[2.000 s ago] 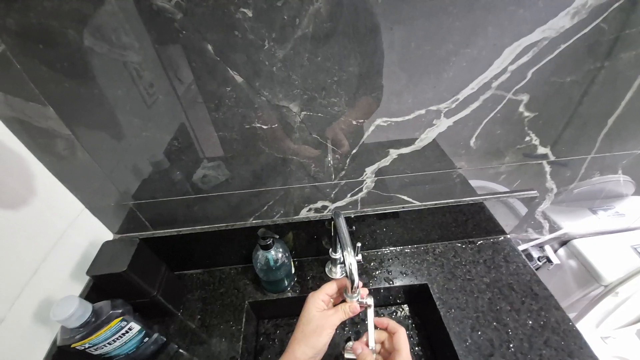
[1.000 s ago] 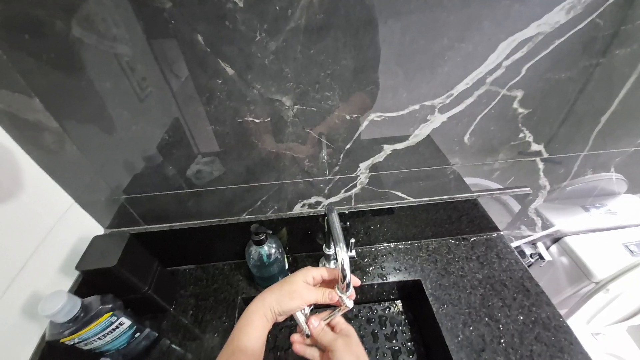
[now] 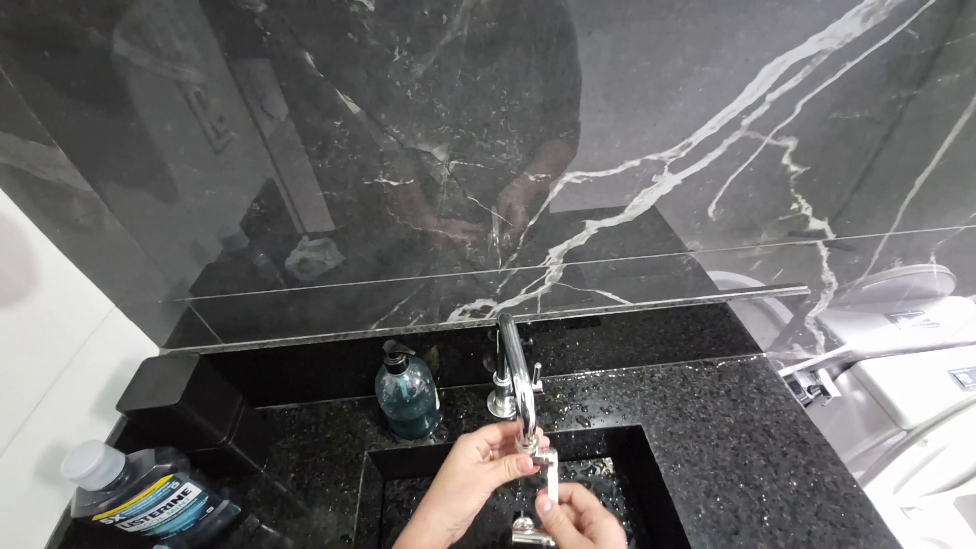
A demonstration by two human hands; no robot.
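Note:
A chrome gooseneck faucet (image 3: 515, 366) arches over the black sink basin (image 3: 663, 488). My left hand (image 3: 484, 465) grips the end of its spout, thumb in front, fingers behind. From that end hangs a jointed chrome swivel extension (image 3: 552, 473), whose lower part reaches down to a round outlet. My right hand (image 3: 579, 518) pinches the extension's lower arm between thumb and fingers, below and right of my left hand. The right fingers partly hide the lower joint.
A blue-green pump soap bottle (image 3: 408, 396) stands left of the faucet. Farther left are a black box-shaped container (image 3: 183, 396) and a Listerine mouthwash bottle (image 3: 152, 496). The wet black countertop (image 3: 732, 427) meets a dark marble wall (image 3: 457, 137). A white toilet (image 3: 907, 389) lies at the right.
A second ago my right hand was beside my left, close under the spout; now it is lower and to the right on the extension, which hangs more openly in view.

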